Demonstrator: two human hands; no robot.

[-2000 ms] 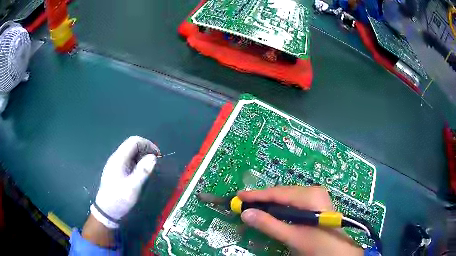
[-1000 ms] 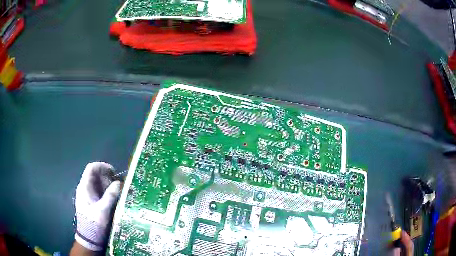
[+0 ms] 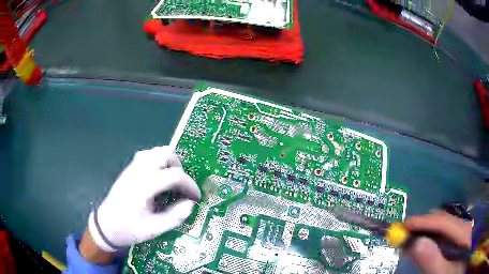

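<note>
The large green circuit board (image 3: pixel 289 155) lies in front of me, with a white outline and silvery areas on its lower half. My left hand (image 3: pixel 147 200), in a white glove, is over the board's left edge with thumb and fingers curled together. Any solder wire between the fingertips is too fine to make out. My bare right hand (image 3: pixel 437 241) holds the soldering iron (image 3: pixel 397 234) at the board's right side. Its dark, blurred tip points left over the board's lower right part. Whether the tip touches the board I cannot tell.
Another green board (image 3: pixel 225 12) sits on a red support (image 3: pixel 230 44) beyond a seam in the dark green surface. A red and yellow item (image 3: pixel 28 68) is at the far left. Another board on red (image 3: pixel 405 20) is at the upper right. A dark object (image 3: pixel 457 210) is partly behind my right hand.
My right hand has brought the iron from the far right back over the board. My gloved left hand has moved up and right onto the board. The view has shifted slightly.
</note>
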